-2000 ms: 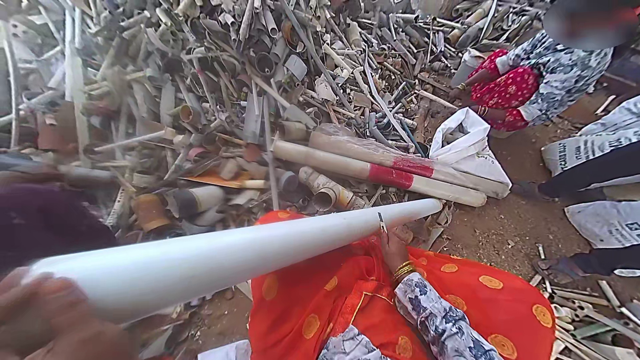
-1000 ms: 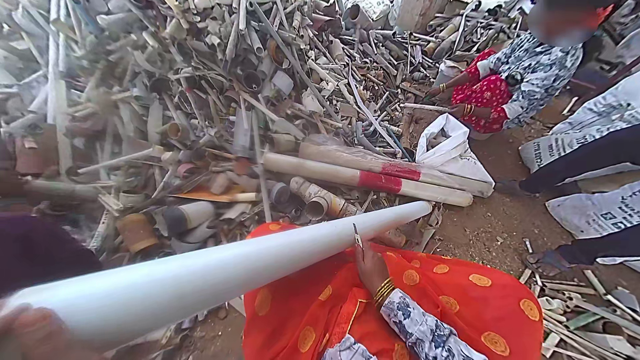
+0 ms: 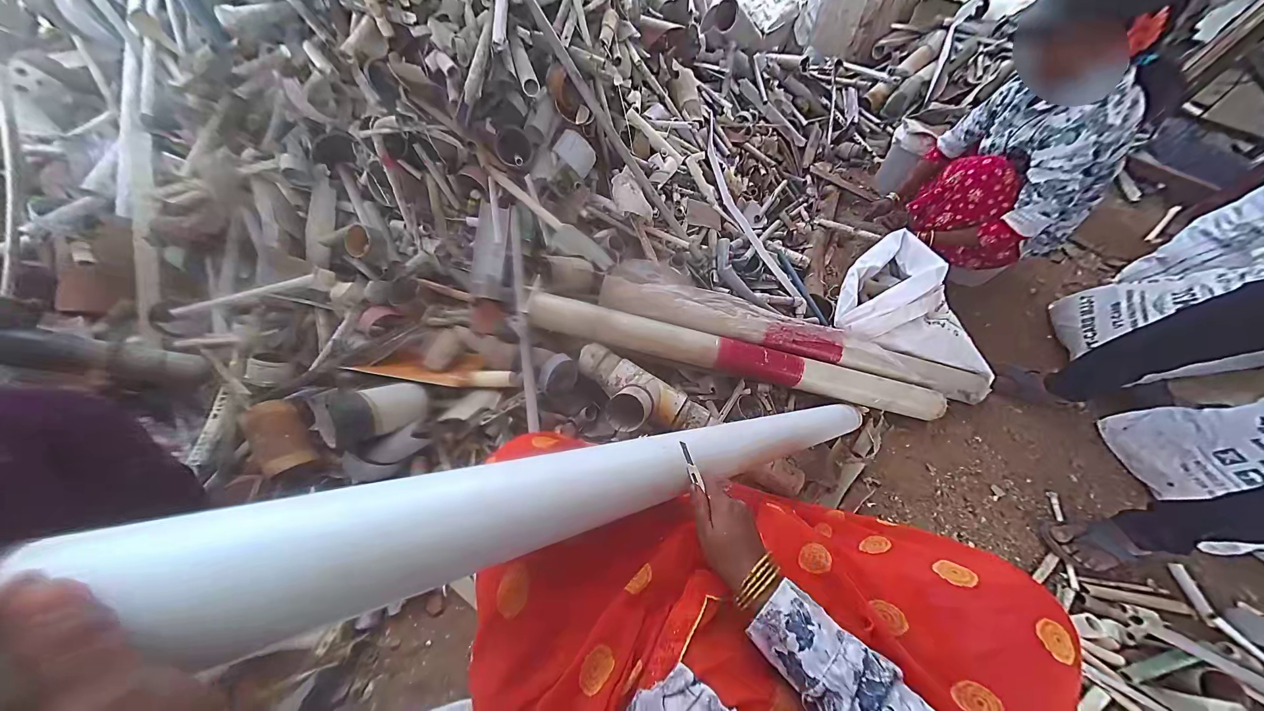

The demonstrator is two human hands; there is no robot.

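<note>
A long white plastic pipe [image 3: 434, 523] lies slantwise across the view, above the orange dotted cloth [image 3: 889, 592] over my lap. At the lower left, blurred and close, my left hand [image 3: 89, 642] grips the pipe's near end. My right hand [image 3: 726, 528], with gold-coloured bangles at the wrist, holds a small thin blade [image 3: 692, 466] between thumb and fingers. The blade stands up against the side of the pipe, toward its far end; whether it cuts in cannot be told.
Scrap plastic pipes [image 3: 474, 197] are heaped ahead. Two long pipes with red bands [image 3: 760, 361] lie beyond mine, beside a white sack [image 3: 913, 316]. A crouching person [image 3: 1047, 168] is at the upper right. Another person's dark-clothed legs [image 3: 1165, 341] and more sacks are at the right.
My right hand has shifted slightly back from the pipe's far end, and the blade now stands more upright against it. My left hand still holds the near end.
</note>
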